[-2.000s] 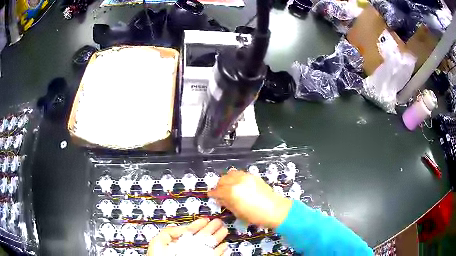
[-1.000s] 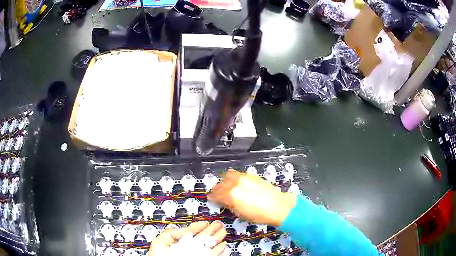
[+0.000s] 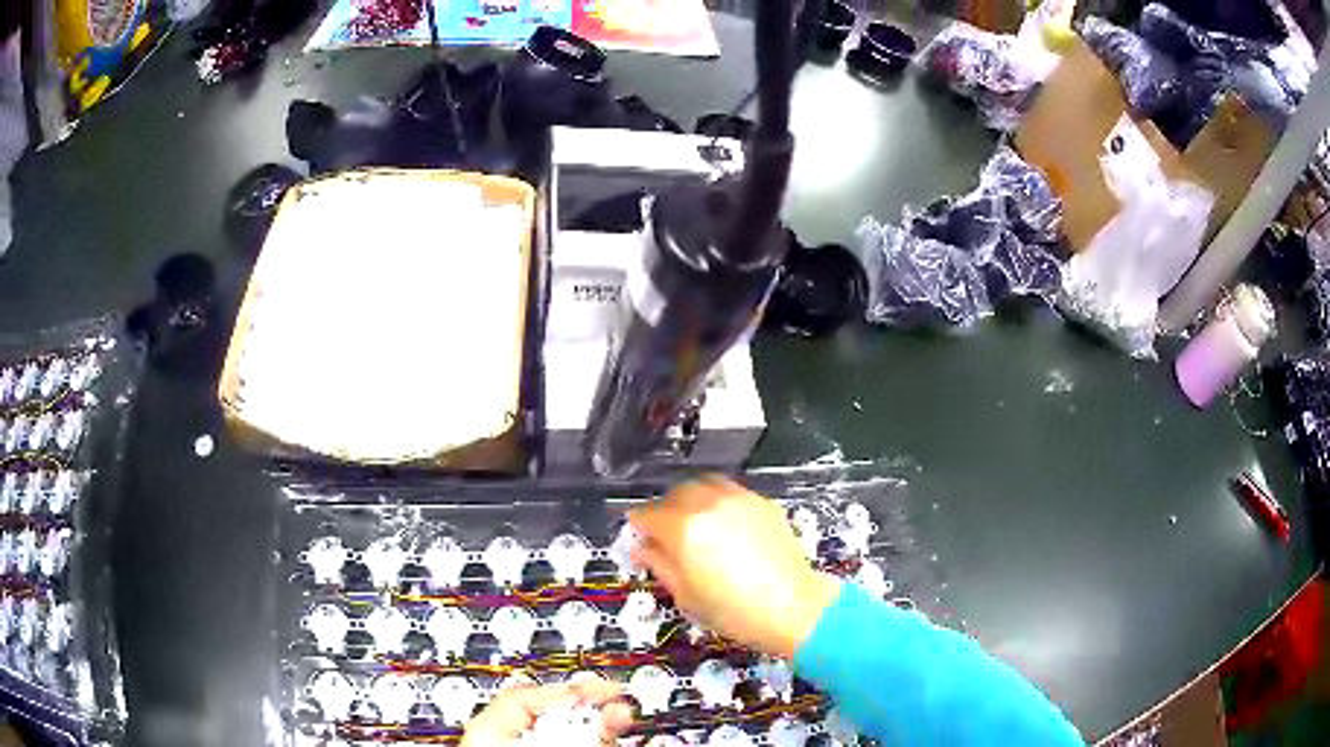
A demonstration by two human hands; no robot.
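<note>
A clear blister tray (image 3: 292, 584) holds rows of small wired units topped with white plastic caps (image 3: 449, 629), with red, yellow and dark lead wires along the rows. My right hand (image 3: 729, 562), in a blue sleeve, is over the upper row right of the middle, its fingertips at a white cap (image 3: 630, 549). My left hand (image 3: 547, 715) is palm up at the bottom edge, partly cut off, with loose white caps in it.
A black electric screwdriver (image 3: 678, 329) hangs in front of a white-grey feeder box (image 3: 584, 263). A carton filled with white (image 3: 234, 394) stands left of it. Another filled tray (image 3: 99, 569) lies left. Bagged parts (image 3: 963, 241), a pink-purple bottle (image 3: 1218, 350) and a red-handled tool (image 3: 1262, 504) lie right.
My right hand has moved from the second row up to the top row. My left hand sits lower in the picture. The view has tilted slightly, so the bench things appear lower.
</note>
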